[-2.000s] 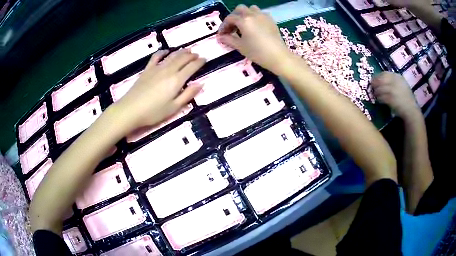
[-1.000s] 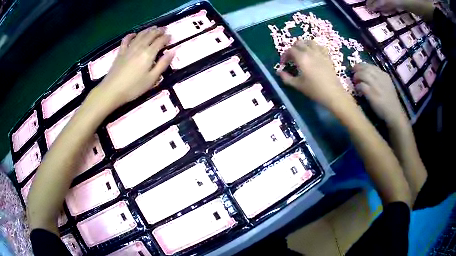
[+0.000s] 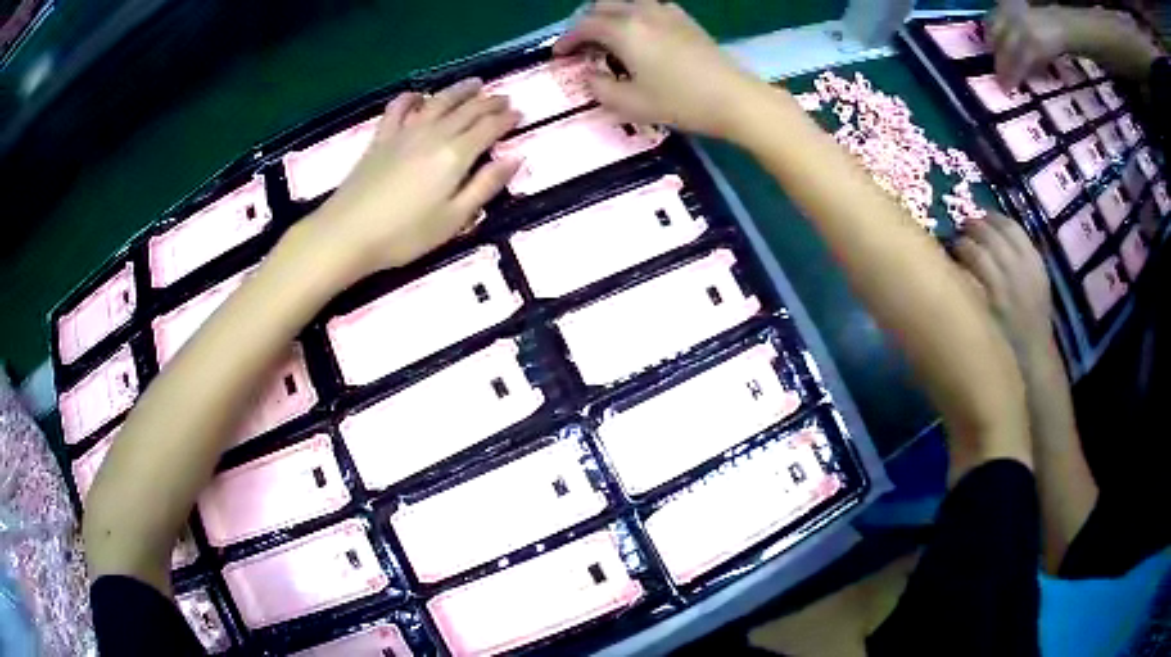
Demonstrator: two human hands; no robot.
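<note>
A black blister tray holds rows of pink phone cases, most with a small dark opening at the right end. My right hand is over the camera end of the top right case, thumb and fingers bent close together; whether an insert is between them cannot be seen. My left hand lies palm down over the upper cases, fingertips near the left part of that top right case, thumb apart from the fingers. It shows no held thing.
A loose pile of pink inserts lies on the green surface right of the tray. Beyond it a neighbour's hands reach around another filled tray. A clear bag of pink bits is at the left edge.
My right hand has moved from the insert pile back to the top right case. My left hand has shifted right along the upper cases. The view has shifted slightly.
</note>
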